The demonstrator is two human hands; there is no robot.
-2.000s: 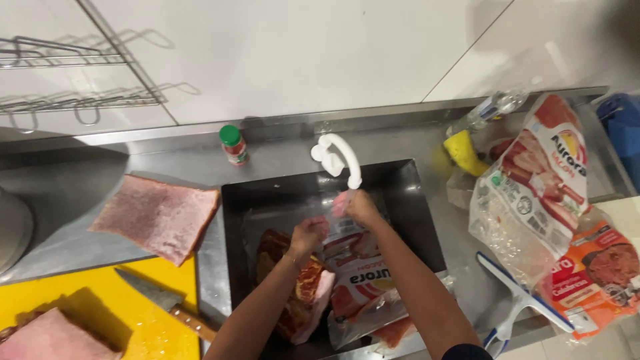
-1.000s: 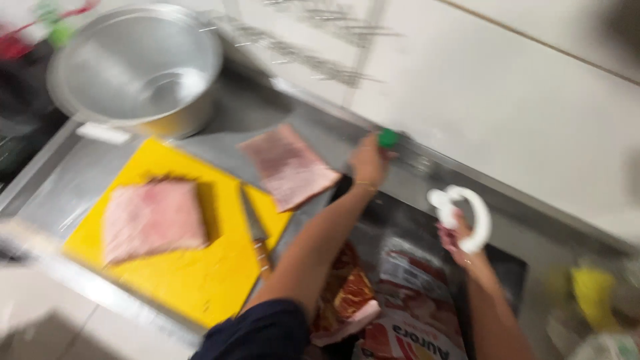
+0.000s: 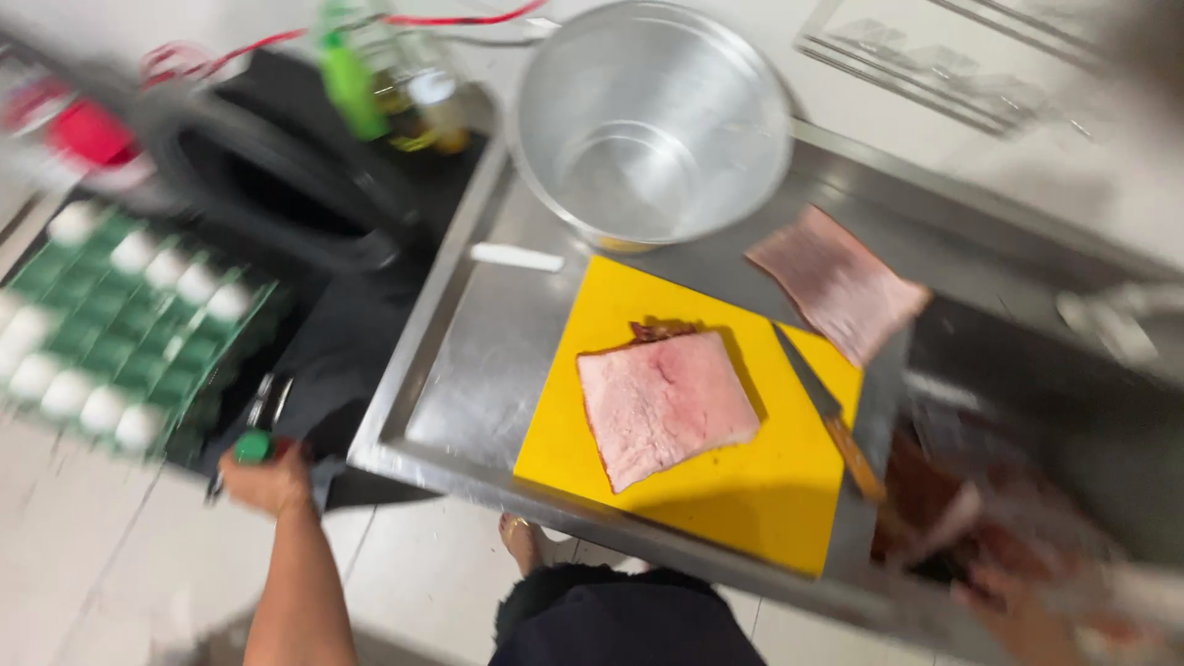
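My left hand (image 3: 268,476) is closed around a small jar with a green lid (image 3: 252,448), over the dark surface left of the steel counter. At the lower right, my right hand (image 3: 1004,592) is blurred, low over the sink among packaged meat (image 3: 1036,509); whether it grips anything is unclear. A slab of raw meat, pale fat side up (image 3: 668,402), lies on the yellow cutting board (image 3: 573,416). Right of it, a knife with a wooden handle (image 3: 856,458) rests across the board's edge. A flat piece of pork skin (image 3: 837,282) overlaps the board's upper right corner.
A large metal pot (image 3: 652,227) stands behind the board, with a white strip (image 3: 516,257) near it. At left are a green egg tray (image 3: 92,305) with white eggs, a dark rounded appliance (image 3: 277,185) and bottles (image 3: 356,83). The dark sink (image 3: 1064,398) is at right.
My left hand has carried the green-lidded jar from behind the sink to the far left. My right hand, which held a white curved object a second ago, is now low at the sink. The view has swung left.
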